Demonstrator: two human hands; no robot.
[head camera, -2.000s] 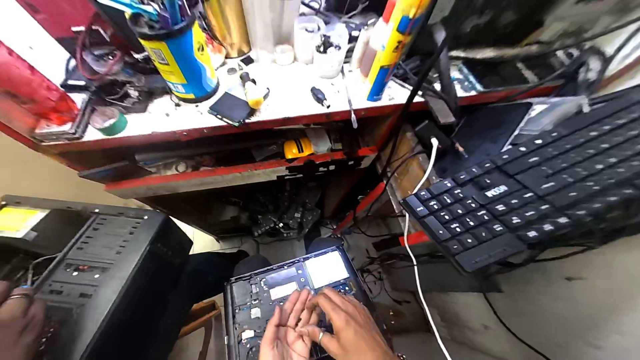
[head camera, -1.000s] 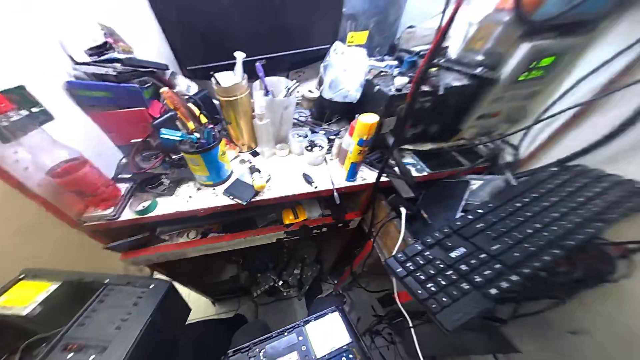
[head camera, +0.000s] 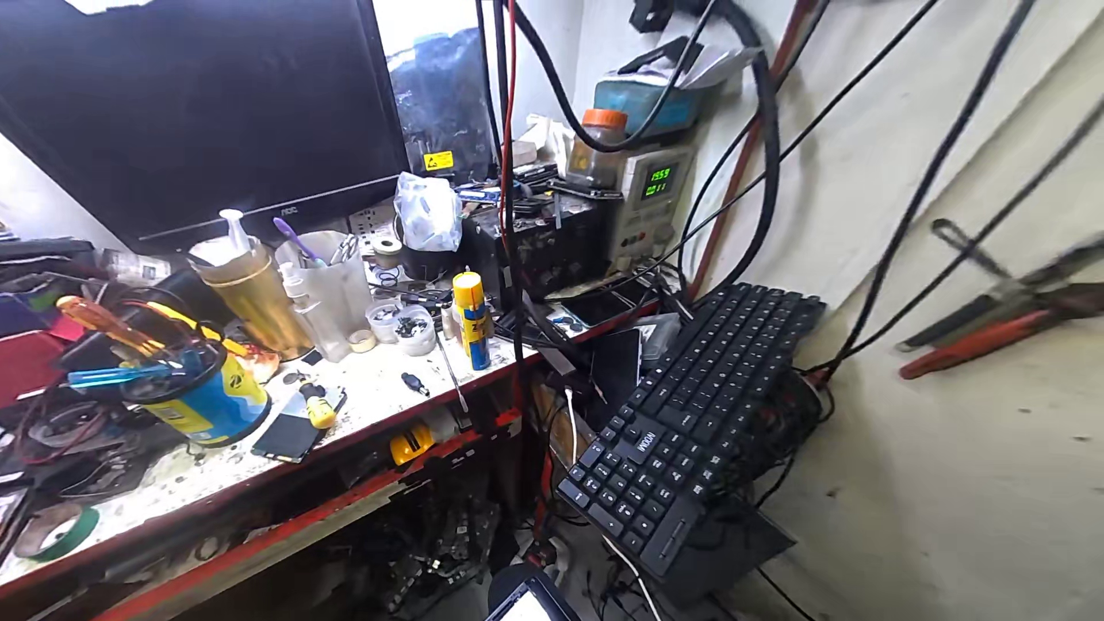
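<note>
Neither of my hands shows in the head view now. At the bottom edge, only a corner of an opened laptop chassis (head camera: 533, 601) is visible, with a bright white part inside its black frame. Above it stands the cluttered white workbench (head camera: 371, 388) with a red edge. On the bench are a blue and yellow can (head camera: 211, 401) of tools, a yellow-capped spray can (head camera: 473, 323), a yellow-handled tool (head camera: 318, 407) lying over a small dark flat part (head camera: 289, 435), and small round tubs (head camera: 415, 331) with small parts.
A black keyboard (head camera: 681, 423) leans at the right among hanging black cables (head camera: 766, 164). A large monitor (head camera: 198, 112) stands behind the bench, with a lit power supply (head camera: 651, 194) further right. Pliers with red grips (head camera: 975, 345) hang by the wall. Cables and scrap parts (head camera: 444, 552) lie underneath.
The view has swung up and to the right. Both hands, seen over the laptop chassis two seconds ago, are out of view, and most of the chassis has left the frame.
</note>
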